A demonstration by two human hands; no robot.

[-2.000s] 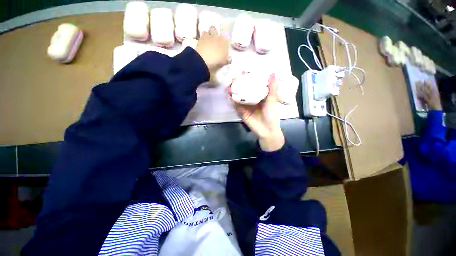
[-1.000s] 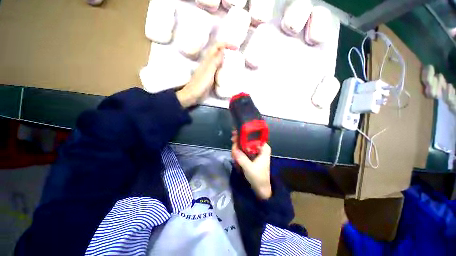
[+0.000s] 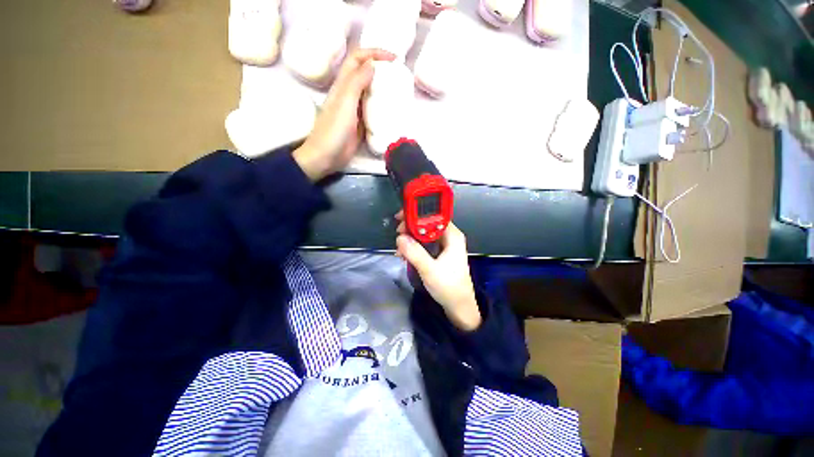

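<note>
My right hand [image 3: 439, 266] is closed around the grip of a red and black infrared thermometer [image 3: 421, 192]. Its small screen faces me and its nose points at the near end of a cream-white hand warmer [image 3: 389, 107]. My left hand [image 3: 341, 118] lies along the left side of that hand warmer, fingertips at its far end, steadying it on the white mat [image 3: 500, 134]. I cannot tell whether the nose touches it. Other pale hand warmers [image 3: 314, 40] lie around it on the mat, some with pink undersides.
A separate pale unit [image 3: 573, 129] lies at the mat's right edge. Beyond it are a power strip [image 3: 616, 147] with white plugs [image 3: 656, 129] and looped cables [image 3: 713, 67]. Cardboard [image 3: 107, 98] lies left. An open carton [image 3: 576, 357] and a person's blue sleeve [image 3: 705, 384] are at lower right.
Two seconds ago my right hand held a pale unit; it has since taken the thermometer. My left hand has moved to the near hand warmer. Since one second ago the view has shifted slightly.
</note>
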